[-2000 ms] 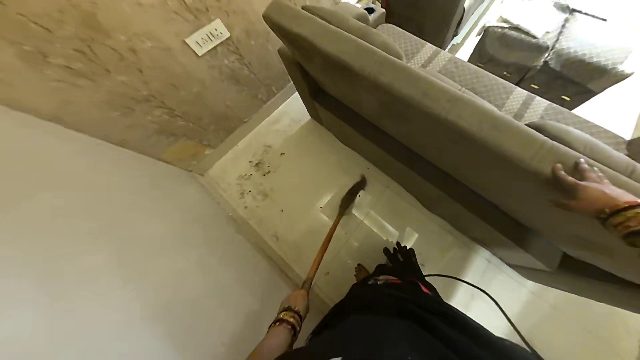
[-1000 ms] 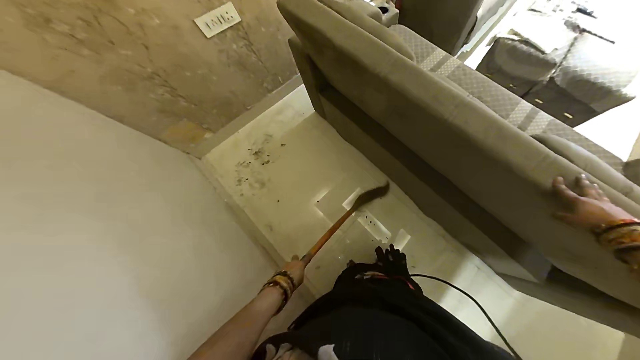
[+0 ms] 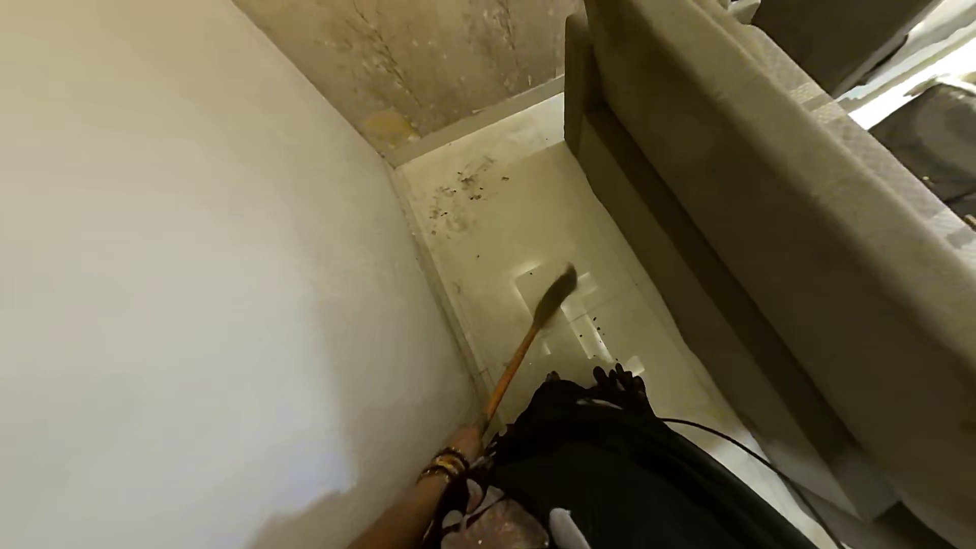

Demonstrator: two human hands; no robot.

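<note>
My left hand (image 3: 467, 442), with bangles at its wrist, grips the orange handle of a broom (image 3: 516, 364) beside the white wall. The broom's dark bristle head touches or hovers just over the pale glossy floor tiles (image 3: 526, 221); which of the two, I cannot tell. Dark dirt specks (image 3: 469, 187) lie in the far corner, and a few more (image 3: 598, 328) lie to the right of the bristles. My right hand is out of view.
A white wall (image 3: 191, 267) runs along the left, and a patterned beige wall (image 3: 435, 53) closes the far end. The upholstered sofa back (image 3: 762, 213) borders the floor on the right. A black cable (image 3: 724, 436) trails by my dark clothing (image 3: 610, 473).
The view has turned, with more of the white wall showing. My right hand, earlier resting on the sofa back, is no longer seen. The left hand still holds the broom.
</note>
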